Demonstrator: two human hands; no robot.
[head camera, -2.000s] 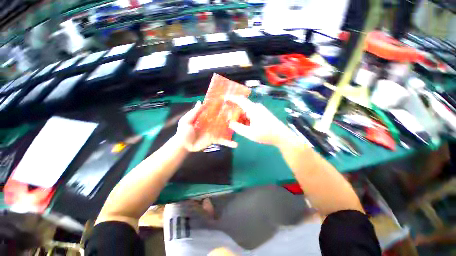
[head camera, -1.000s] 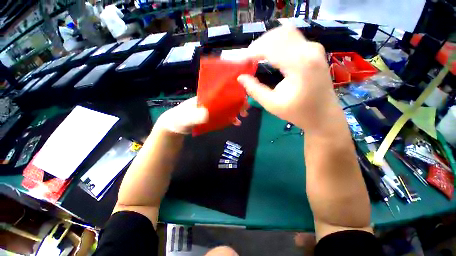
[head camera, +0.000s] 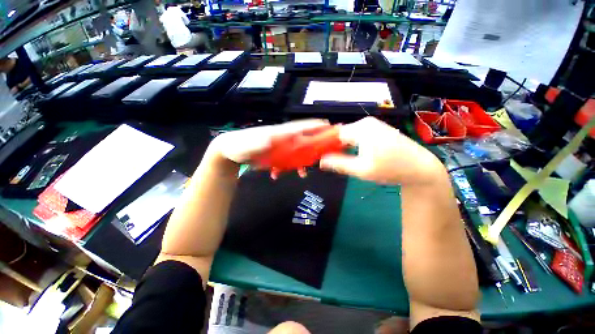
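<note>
A translucent red bubble wrap bag (head camera: 301, 150) is held up above the bench, blurred and seen nearly edge-on. My left hand (head camera: 267, 140) holds its left part, with fingertips showing below it. My right hand (head camera: 375, 151) is at its right end, thumb and fingers around the edge. Several small silver-grey strips (head camera: 308, 209) lie fanned on the black work mat (head camera: 274, 228), below the hands and touched by neither.
White sheet (head camera: 117, 166) over red bubble wrap (head camera: 72, 212) at left, beside a display panel (head camera: 153, 205). Rows of black trays (head camera: 153, 90) stand behind. Red parts bins (head camera: 440, 124), a yellow tape strip (head camera: 541, 173) and thin tools (head camera: 502, 261) are at right. People are in the background.
The red bag has turned from upright and face-on to nearly flat. My right hand has come down to its right end. The strips lie much as before.
</note>
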